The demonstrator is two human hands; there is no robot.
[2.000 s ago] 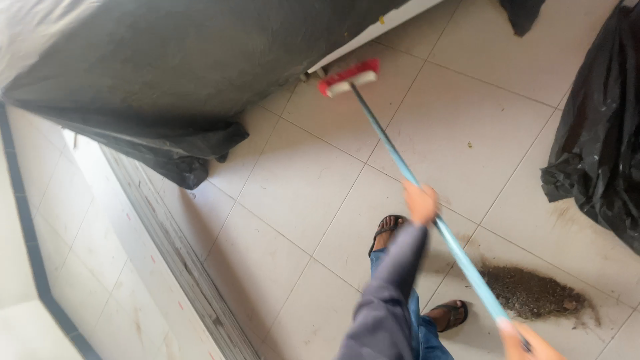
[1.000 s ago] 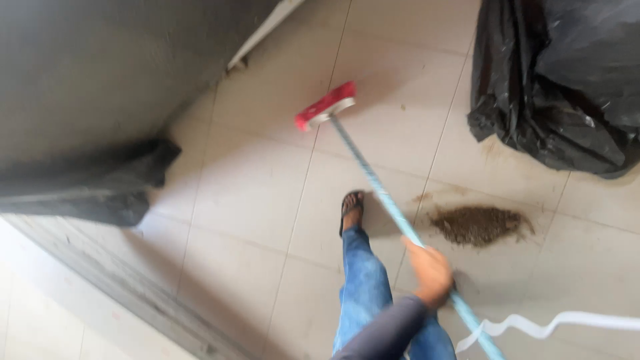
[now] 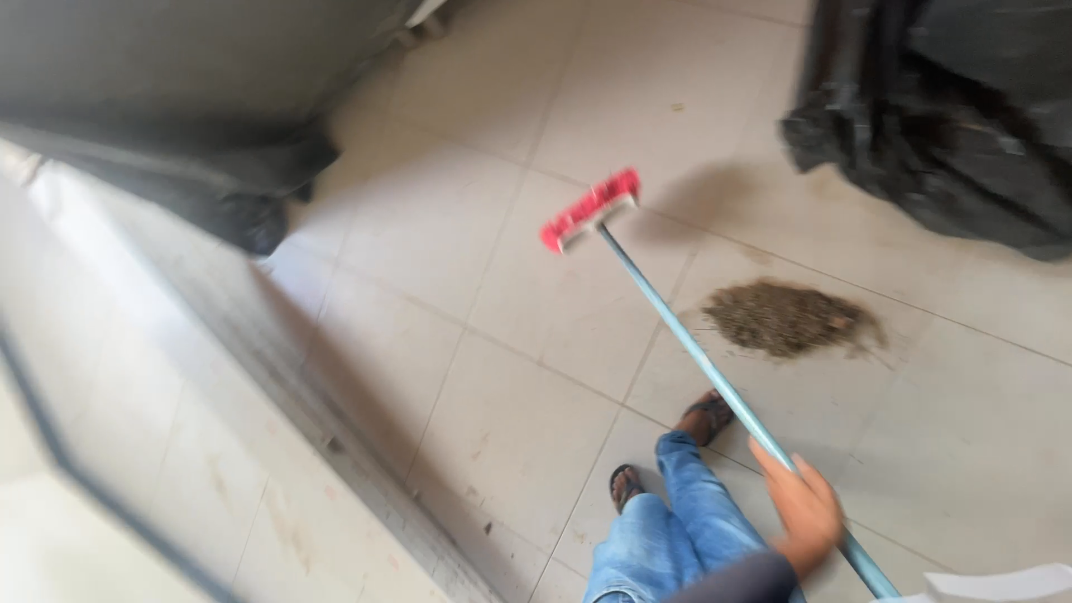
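My left hand is closed around the light-blue handle of a push broom, near the lower right of the view. The broom's head, with red bristles and a white base, is at the upper middle, over the tiled floor; blur hides whether it touches. A heap of brown dirt lies on the tiles to the right of the handle. My right hand is out of view.
Black plastic sheeting bunches at the upper right. A dark covering hangs at the upper left, above a low pale ledge. My sandaled feet stand near the heap. A white object shows at the lower right corner.
The broom's head has moved away from the white-edged base of the dark covering, closer to the dirt heap. My right hand, on the handle two seconds ago, has left the view.
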